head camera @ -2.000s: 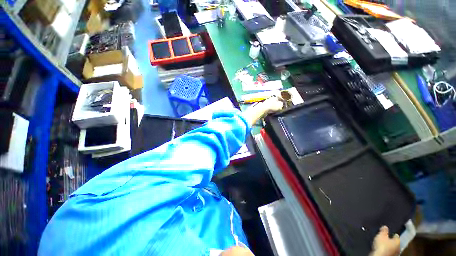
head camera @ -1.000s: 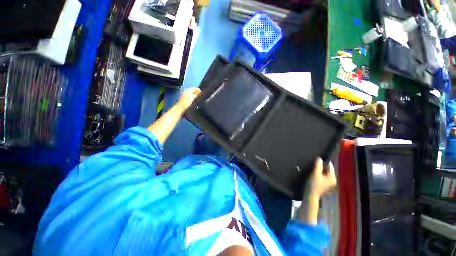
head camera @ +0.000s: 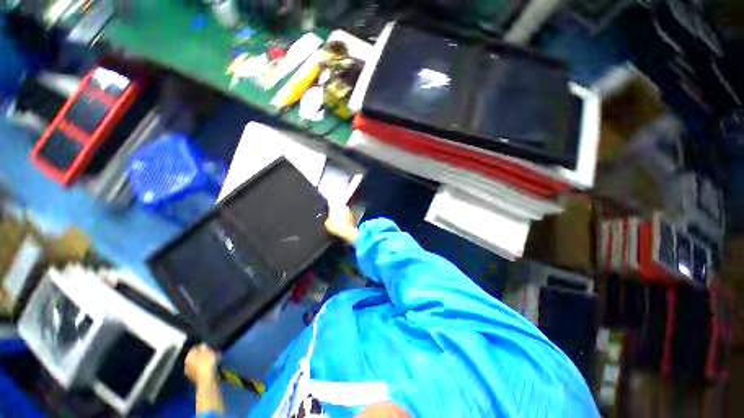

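A black foam tray (head camera: 281,214) with two recesses is held tilted in front of my body. A glossy dark tablet screen (head camera: 204,273) lies in its left recess; the other recess holds no screen, only a small pale scrap. My left hand (head camera: 200,365) is at the tray's lower left corner, slightly blurred. My right hand (head camera: 341,222) grips the tray's right end. The undersides of the tray and most of my fingers are hidden.
A stack of red and white trays (head camera: 457,151) with a black tray (head camera: 473,90) on top stands at the bench corner. A blue stool (head camera: 167,171) is beyond the held tray. White boxes (head camera: 61,326) are at lower left, and a yellow-handled tool (head camera: 298,86) lies on the green mat.
The tray was lifted off the bench stack by both hands and is now seen further left. The view has turned right, bringing the red tray back in at left and shelves at right.
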